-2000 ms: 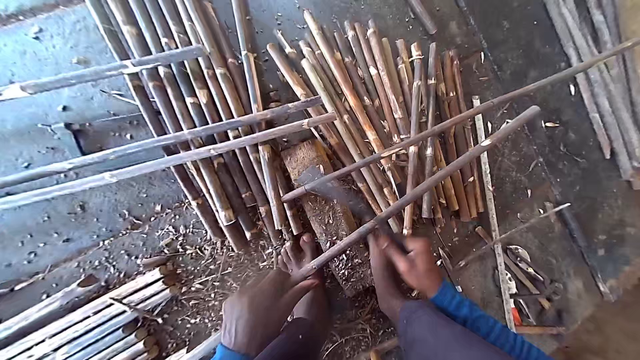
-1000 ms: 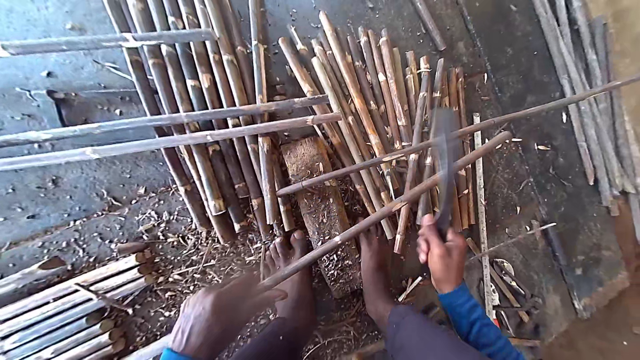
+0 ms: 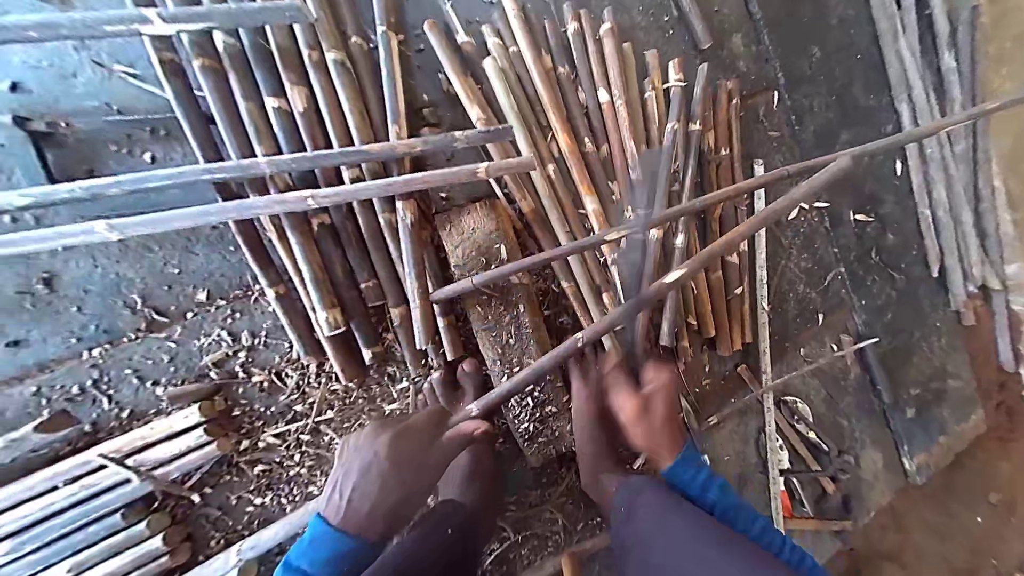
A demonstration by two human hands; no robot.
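Observation:
My left hand (image 3: 392,472) grips the lower end of a long wooden pole (image 3: 616,314), which slants up to the right above a wood block (image 3: 506,328) strewn with chips. My right hand (image 3: 646,408) is closed around the handle of a large blade (image 3: 644,240), blurred and pointing away from me beside the pole. The blade looks like a machete, though the blur hides its exact shape. A second long thin pole (image 3: 560,252) crosses over the block. My bare feet are on either side of the block.
Cut poles (image 3: 280,200) lie side by side at the left, with shorter sticks (image 3: 584,136) beyond the block. Several pale poles (image 3: 104,480) are stacked at lower left. Grey poles (image 3: 944,160) and hand tools (image 3: 804,448) lie at right. Wood chips (image 3: 272,424) cover the ground.
The blade has come down and left from where my right hand held it a second ago. My left hand still holds the pole's end.

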